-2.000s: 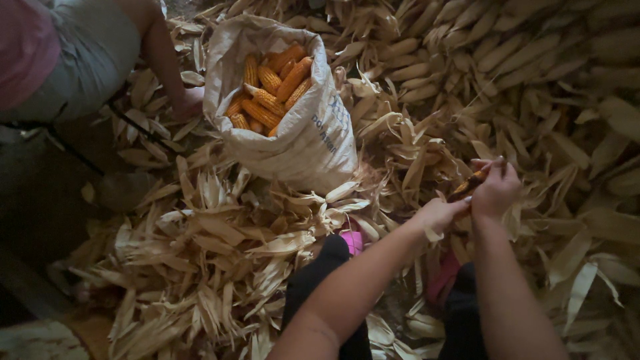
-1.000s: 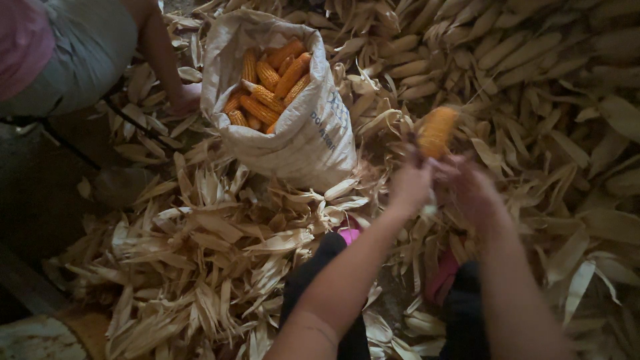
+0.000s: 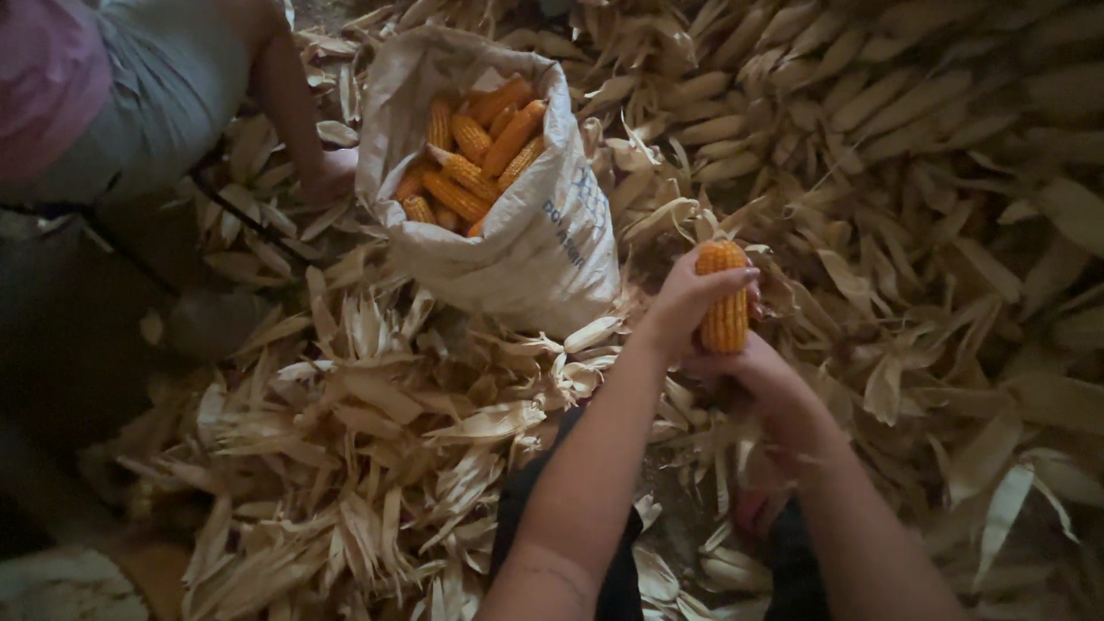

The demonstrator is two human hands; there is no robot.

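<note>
An orange ear of corn, its kernels bare, stands nearly upright between my hands. My left hand is wrapped around it with the thumb across its front. Below, my right hand is at the ear's lower end; its fingers are partly hidden, and whether they grip the ear is not clear. Pale husk shows at the ear's top end. Left of my hands stands a white woven sack, its mouth open, with several husked ears inside.
Dry husks cover the floor around my legs. Ears in their husks lie heaped at the upper right. A person sits at the upper left, one hand beside the sack. A dark thin frame is under them.
The ear in my hands was mostly hidden two seconds ago; now its orange kernels show plainly. My hands have moved left since then. The sack stands where it was.
</note>
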